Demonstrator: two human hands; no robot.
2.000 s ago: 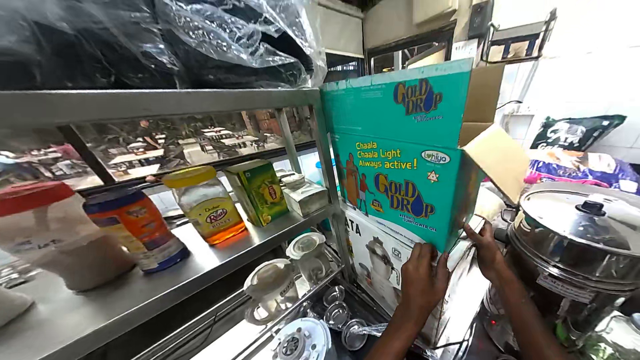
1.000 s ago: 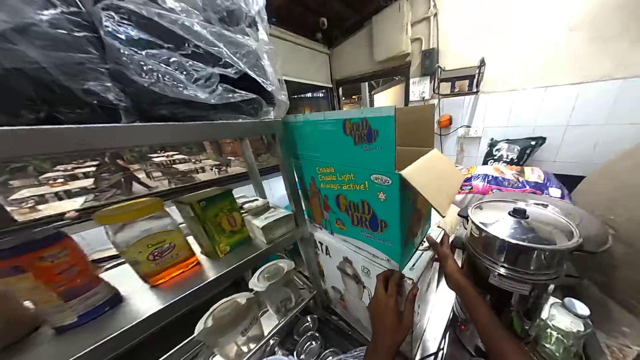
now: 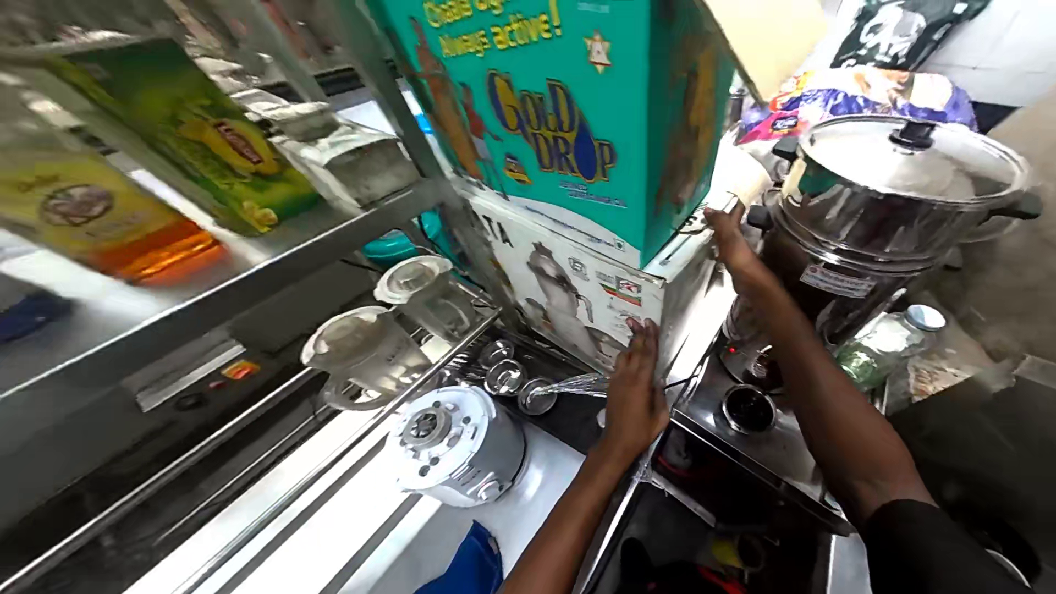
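My left hand (image 3: pixel 637 388) lies against the lower front of a white printed appliance carton (image 3: pixel 569 289), its fingers spread on the cardboard. On the carton's right side, near the upper back edge, rests my right hand (image 3: pixel 726 227); whether its fingertips grip anything cannot be seen. A green Gold Drop cardboard box (image 3: pixel 544 107) with a raised flap stands on top of the carton. Left of my left hand are a wire whisk (image 3: pixel 582 384), small steel bowls (image 3: pixel 505 377) and a white mixer-grinder base (image 3: pixel 458 445).
A large lidded steel pot (image 3: pixel 895 190) and a glass jar (image 3: pixel 891 346) stand at right. On the left steel shelf (image 3: pixel 247 289) are a green Lipton box (image 3: pixel 181 132) and a honey jar (image 3: pixel 99 214). Clear mixer jars (image 3: pixel 367 355) stand below it.
The view has tilted down and come nearer. My left hand is now lower on the white carton's front, apart from my right hand, which is farther back along its right side.
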